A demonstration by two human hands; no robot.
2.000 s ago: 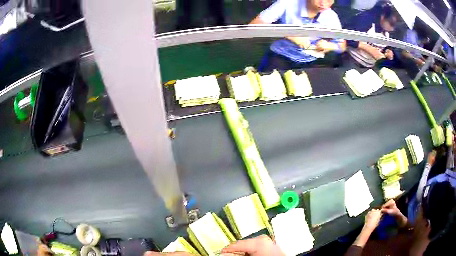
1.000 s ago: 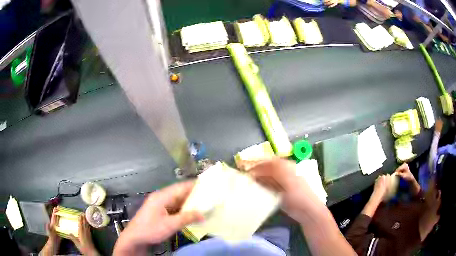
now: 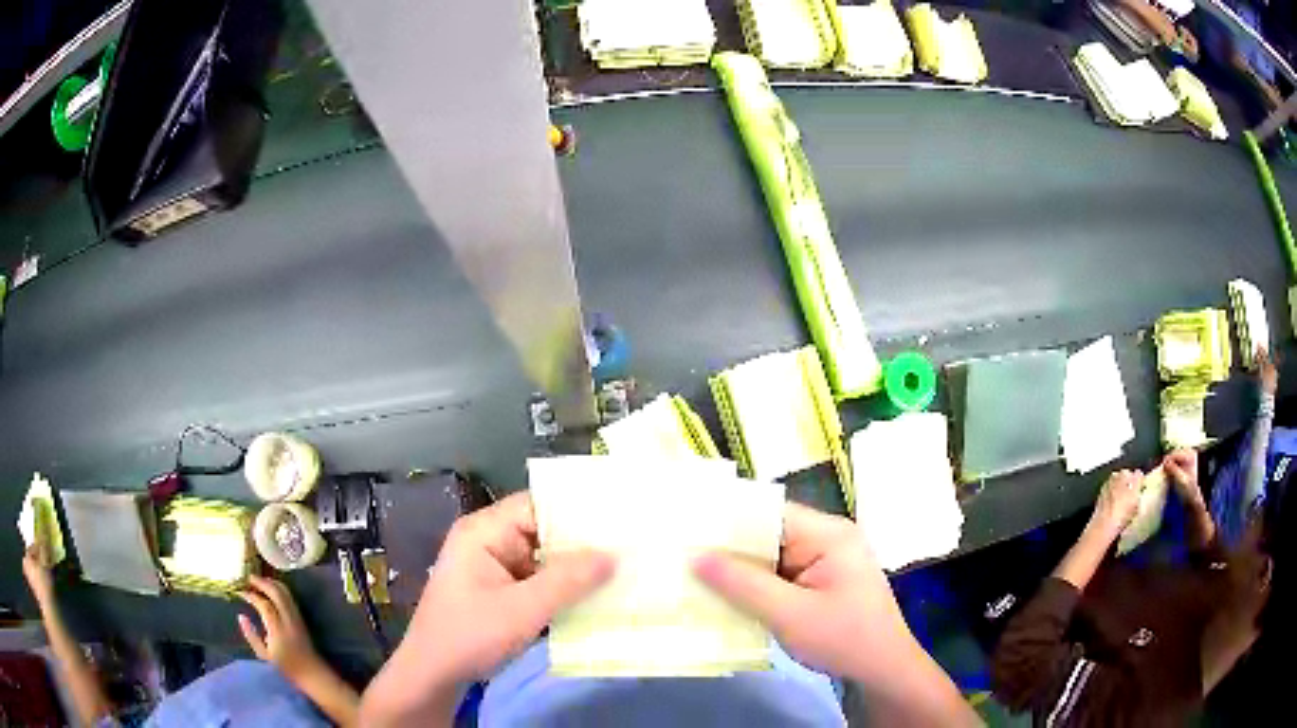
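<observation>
A pale white-yellow sheet is held upright in front of my lap, with a layered lower edge. My left hand grips its left side, thumb on the front face. My right hand grips its right side the same way; the fingers behind the sheet are hidden. Two stacks of folded pieces lie just beyond, one partly covered by the sheet and one to its right. A stack of loose white sheets lies right of them.
A long yellow-green roll lies across the belt, its near end beside a green ring. A translucent board is right. Tape rolls and a black device are left. A grey metal post rises ahead. Other people's hands work both sides.
The view has tilted down. The sheet, tilted and blurred a second ago, now faces me squarely between both hands. Two seconds ago my hands were low at the stacks. The neighbour's hands at left have moved apart.
</observation>
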